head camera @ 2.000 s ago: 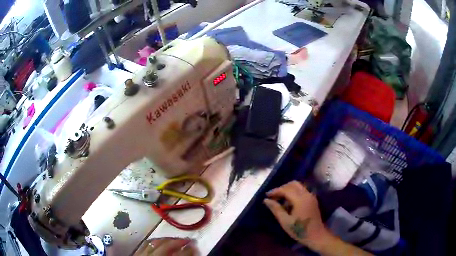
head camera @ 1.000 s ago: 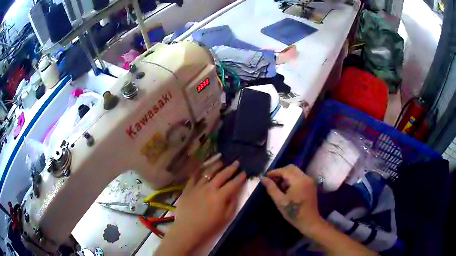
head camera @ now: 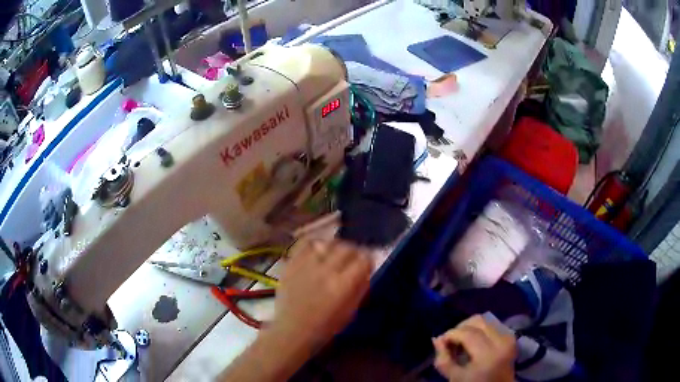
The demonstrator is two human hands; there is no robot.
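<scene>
My left hand (head camera: pixel 320 287) is over the front table edge, fingers bent and blurred, beside the dark cloth pieces (head camera: pixel 373 221); whether it holds anything is hidden. My right hand (head camera: pixel 477 349) is low at the right, over the blue basket's near side, fingers curled; I cannot tell what is in it. The scissors (head camera: pixel 242 315), with one red and one yellow handle, lie under the cream Kawasaki machine arm (head camera: pixel 186 157), partly covered by my left hand. A black phone-like object (head camera: pixel 391 164) lies on the dark pieces.
A blue basket (head camera: pixel 596 224) at the right holds a plastic-wrapped white pack (head camera: pixel 490 242) and dark and grey cloth. A red object (head camera: pixel 538 155) and a fire extinguisher (head camera: pixel 608 195) are behind it. Folded grey-blue cloth (head camera: pixel 384 88) and a blue panel (head camera: pixel 446 54) lie behind the machine.
Since one second ago, my right hand has moved down and right, away from the table edge toward the basket. My left hand has shifted slightly right and lower relative to the dark pieces.
</scene>
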